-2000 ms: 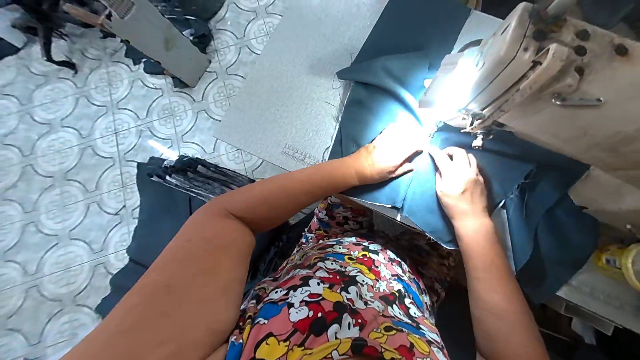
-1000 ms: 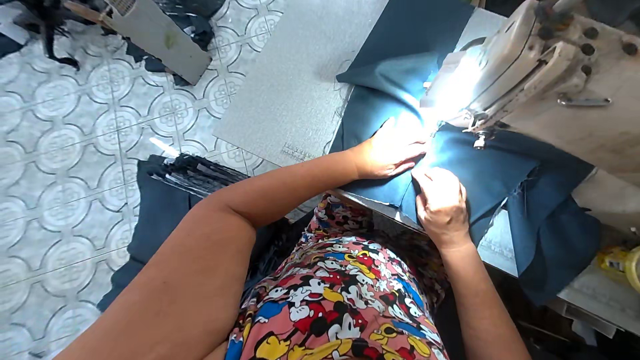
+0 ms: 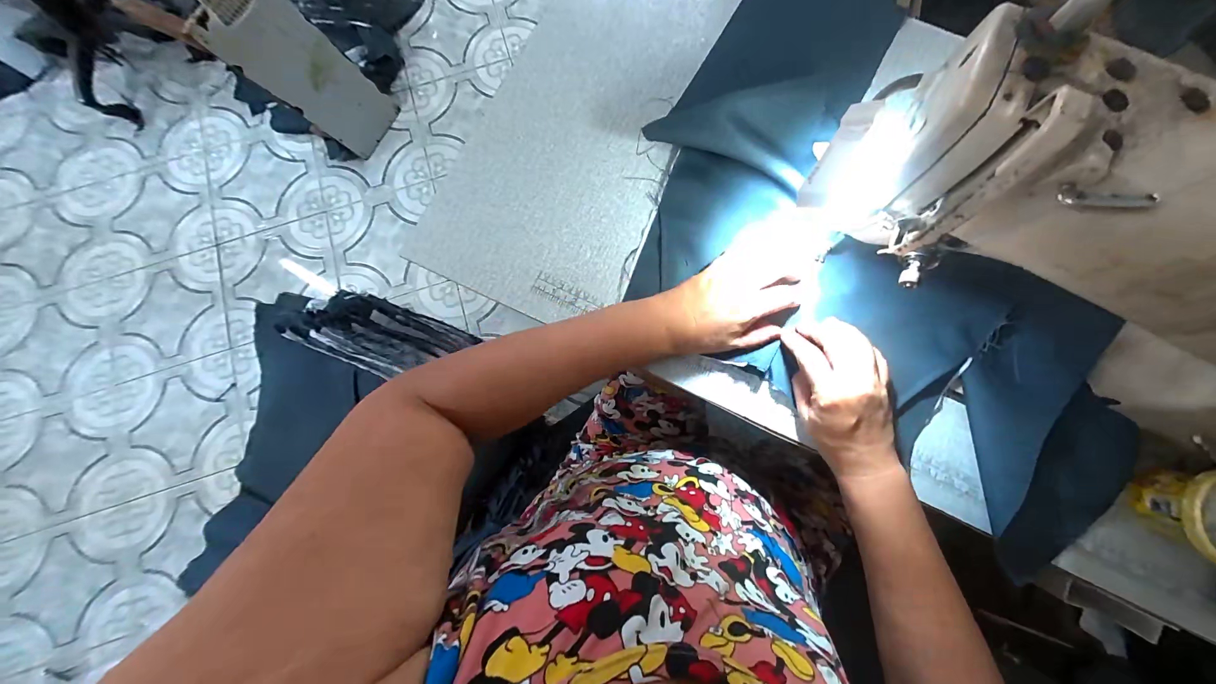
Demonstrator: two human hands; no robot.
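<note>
Dark blue fabric (image 3: 950, 313) lies across the bed of a sewing machine (image 3: 1054, 180), under its head, and hangs over the table's front edge at the right. My left hand (image 3: 746, 294) rests flat on the fabric just in front of the needle area, where bright lamp light hides detail. Close beside it, my right hand (image 3: 841, 385) has its thumb and fingertips closed on a fold of the fabric near the table's front edge. The two hands' fingertips nearly meet.
A grey table surface (image 3: 560, 171) extends left of the machine. Dark cloth pieces (image 3: 304, 399) with frayed strips hang at my left, above the tiled floor (image 3: 123, 380). A yellow container (image 3: 1173, 503) stands at the far right. A grey box-like part (image 3: 304, 76) is at the upper left.
My right hand has drawn back from the needle area toward the front edge since the earliest frame. The fabric at the right has shifted, and a fold now shows between the hands.
</note>
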